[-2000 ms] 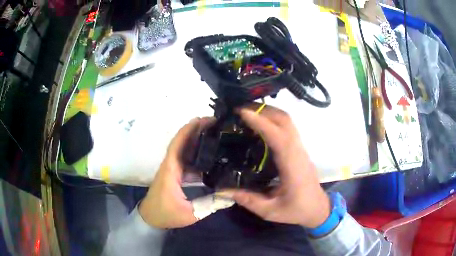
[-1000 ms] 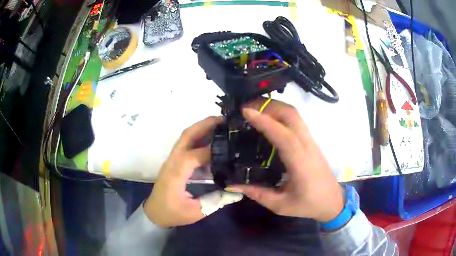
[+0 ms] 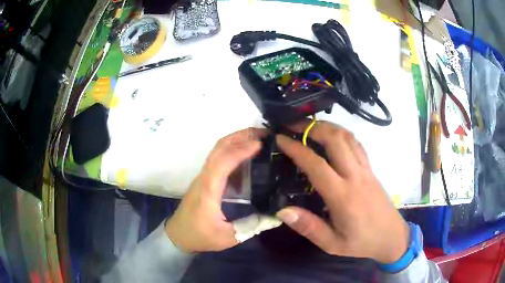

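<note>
A black socket-side housing point(image 3: 285, 177) is held between both hands at the front edge of the bench. My left hand point(image 3: 207, 188) grips its left side; a white wrap is on a finger. My right hand point(image 3: 346, 193) grips its right side, with thumb at the bottom and fingers on top. A yellow-green wire point(image 3: 309, 131) runs from it to the black housing half point(image 3: 288, 105) behind. That half lies open side up with a green circuit board point(image 3: 282, 63) and red, blue and yellow wires inside. The black power cord point(image 3: 354, 69) is coiled at its right.
White sheet point(image 3: 177, 110) covers the bench. Tape roll point(image 3: 142, 40), screw tray point(image 3: 196, 19), a dark rod point(image 3: 156, 65), small screws point(image 3: 154, 124) and a black pad point(image 3: 90, 134) are left. Screwdriver point(image 3: 436, 145), red-handled pliers point(image 3: 455, 105) and a blue crate point(image 3: 443, 224) are right.
The view has shifted, so the bench items appear further right. The plug end now shows beyond the housing half. The hands still hold the socket-side housing, fingers closer around its top.
</note>
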